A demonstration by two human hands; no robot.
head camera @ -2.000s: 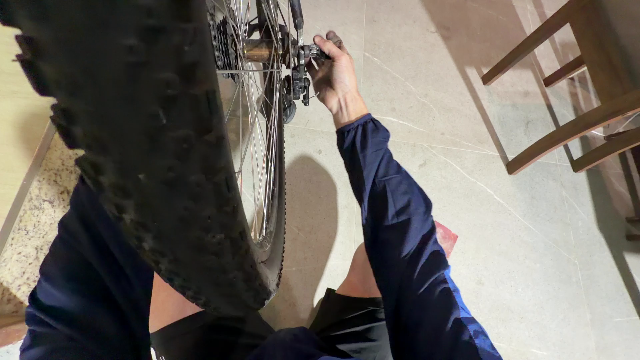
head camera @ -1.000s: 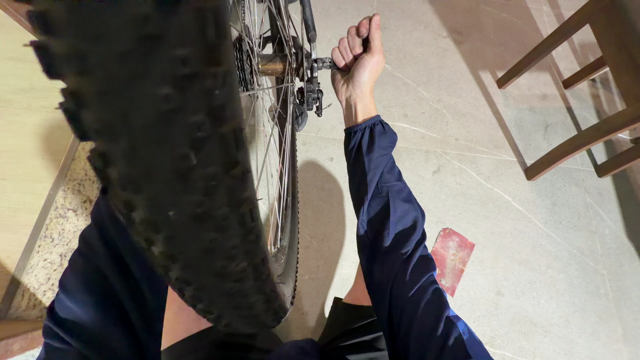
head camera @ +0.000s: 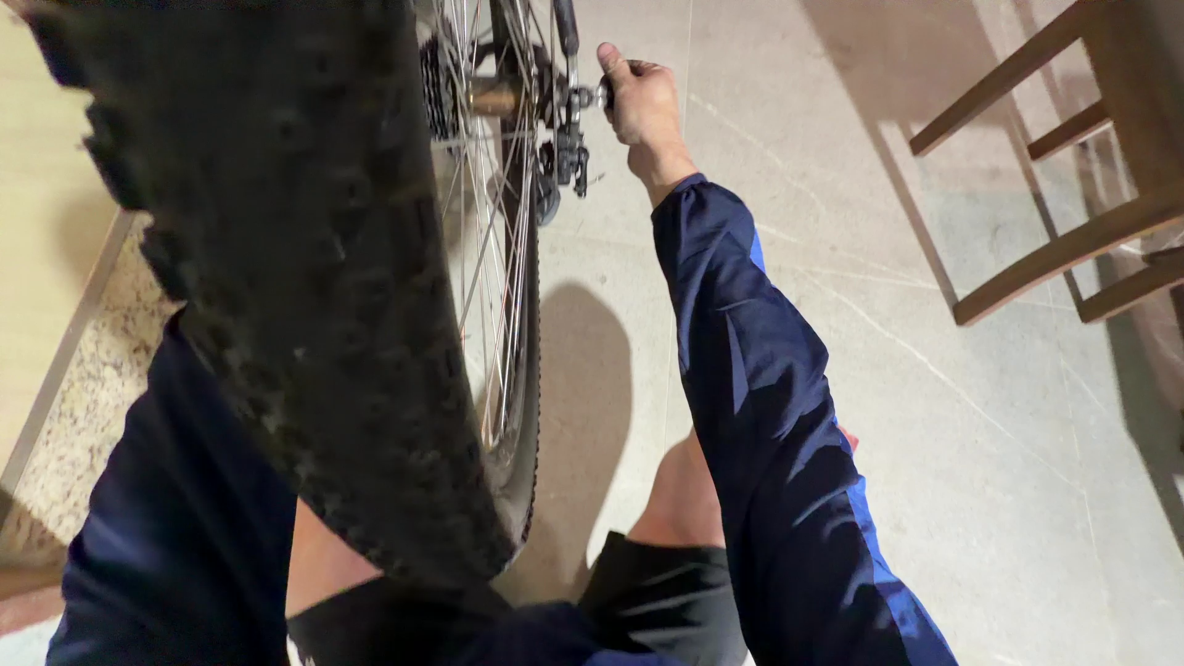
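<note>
A bicycle wheel with a knobby black tyre (head camera: 314, 277) stands close in front of me, between my knees. On its right side are the spokes (head camera: 486, 250), the hub (head camera: 494, 96) and, farther left, a sprocket cassette (head camera: 437, 92). My right hand (head camera: 640, 100) is at the outer end of the axle, its fingers curled around a dark knob or lever end (head camera: 606, 93) and the thumb raised. Just below the axle sits a black brake caliper (head camera: 573, 165), not touched by the hand. My left hand is hidden behind the tyre; only the left sleeve (head camera: 176, 499) shows.
A wooden chair (head camera: 1073, 236) lies or stands at the upper right on the tiled floor (head camera: 925, 398). A speckled stone edge (head camera: 102, 370) runs along the left. Part of a red object (head camera: 848, 438) shows beside my right sleeve.
My right hand has stayed at the axle end while its fingers and wrist changed pose; the thumb points up now. The red object, in fuller view one second ago, is now mostly behind the sleeve.
</note>
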